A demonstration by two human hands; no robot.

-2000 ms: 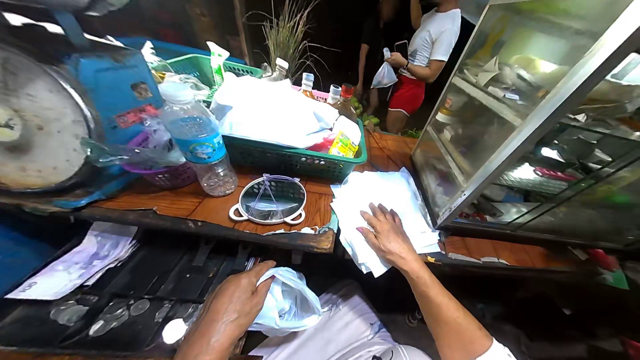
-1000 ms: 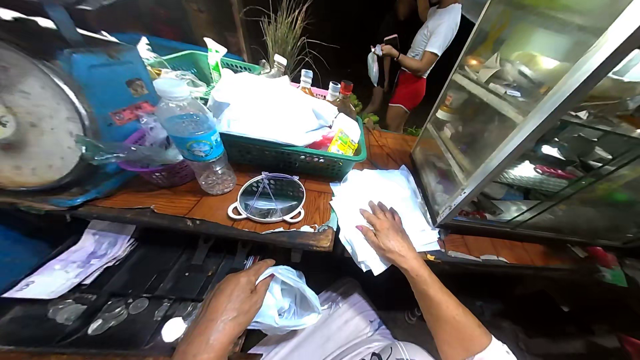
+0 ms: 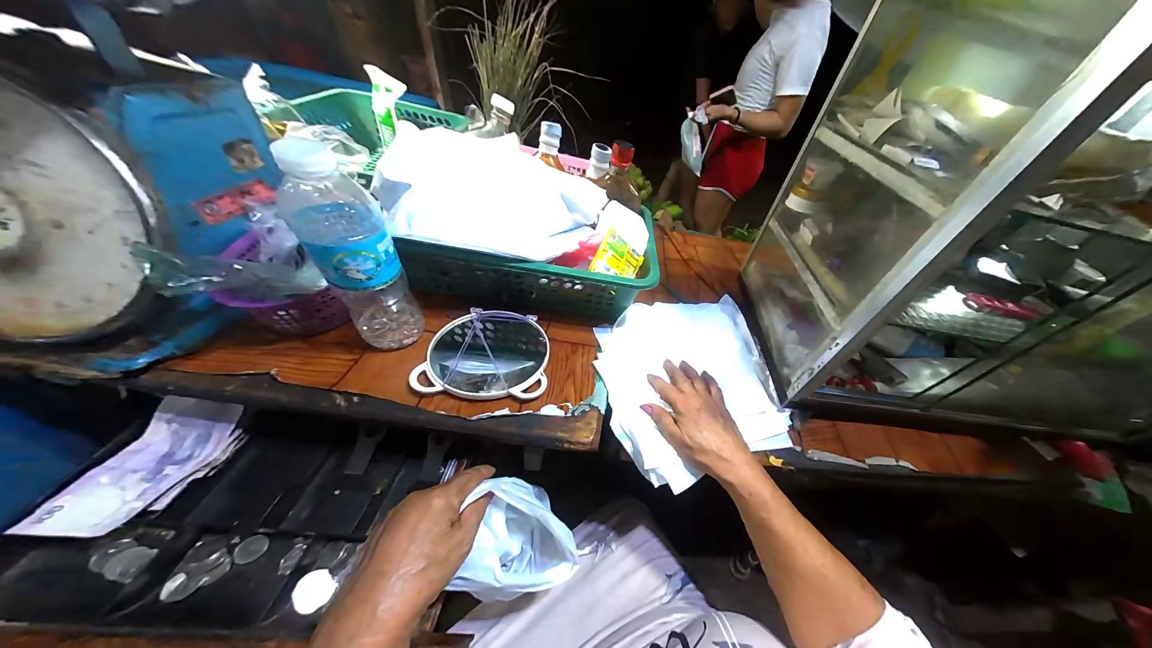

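Observation:
My left hand point(image 3: 423, 540), low in the view, grips the rim of a pale blue plastic bag point(image 3: 520, 544) whose mouth faces up. Flat on a stack of white sheets point(image 3: 688, 360) lies my right hand point(image 3: 697, 414), fingers spread, holding nothing; the stack reaches past the counter edge. A round mirror with a white frame point(image 3: 487, 355) lies on the wooden counter point(image 3: 315, 360) to the left of the stack. Beside it stands a clear plastic bottle with a blue label point(image 3: 360, 256). Behind the mirror, white material point(image 3: 490, 193) fills a green plastic basket point(image 3: 540, 283) with small bottles.
A glass display case point(image 3: 900, 207) borders the counter at right. At left are a dial scale point(image 3: 67, 216) and a purple basket point(image 3: 297, 310). Below sits an open cash drawer point(image 3: 279, 495) with banknotes point(image 3: 135, 468) and coins point(image 3: 198, 562). A person in red shorts point(image 3: 765, 99) stands beyond.
The person beyond the counter has shifted slightly, and the small bag there has moved left. My hands, the bag and the sheets have plainly stayed where they were.

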